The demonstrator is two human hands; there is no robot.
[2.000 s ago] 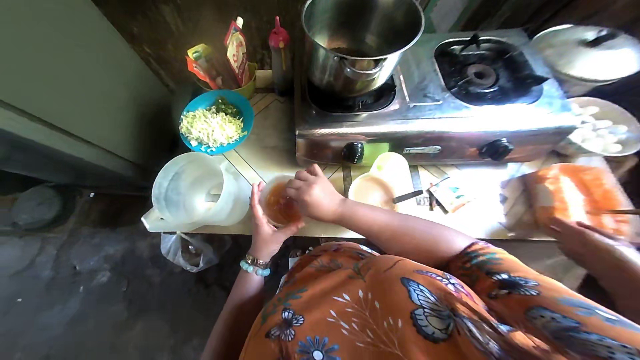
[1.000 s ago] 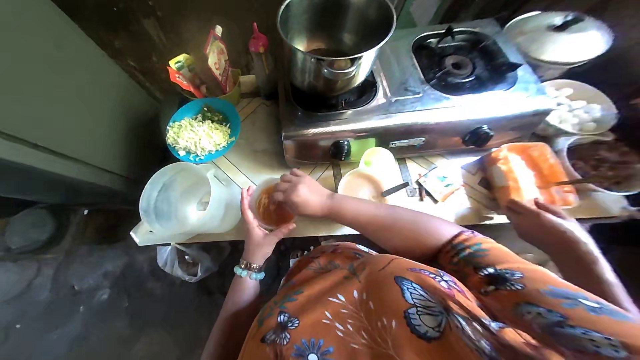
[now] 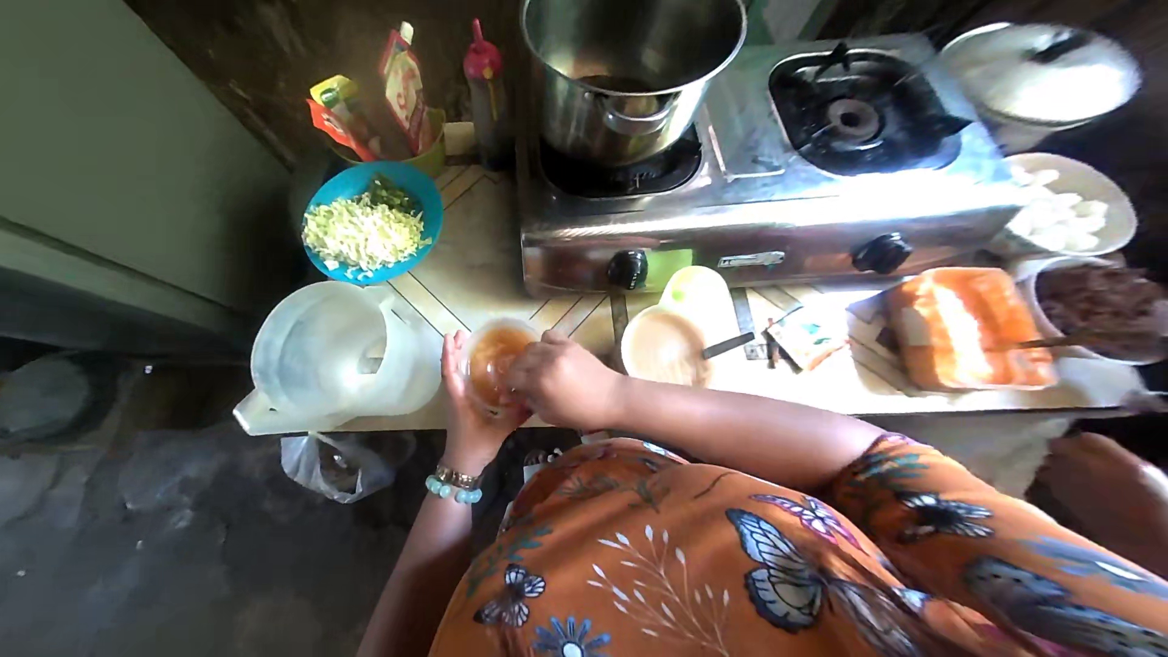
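My left hand (image 3: 474, 415) cups a small clear bowl of orange-brown liquid (image 3: 495, 358) from its left and underside. Over the right side of that bowl is my right hand (image 3: 568, 381), its fingers bent together at the rim; whether they pinch something is hidden. A large translucent plastic pitcher (image 3: 319, 351) stands just left of the bowl. To the right are a round container of pale brownish contents (image 3: 664, 347) with a dark handle over it, and a pale green cup (image 3: 698, 294). Behind the pitcher sits a blue bowl (image 3: 427, 196) of shredded cabbage.
A steel pot (image 3: 630, 114) stands on the left burner of a two-burner gas stove (image 3: 776, 219). An orange tray (image 3: 972, 328), a bowl of white pieces (image 3: 1063, 214) and a bowl of dark food (image 3: 1100, 306) are at the right. Another person's arm (image 3: 1100, 493) is at the right edge.
The other person's hand, earlier at the orange tray, has drawn back toward the lower right. My hands stay at the small bowl, with the right fingers now nearer its right rim.
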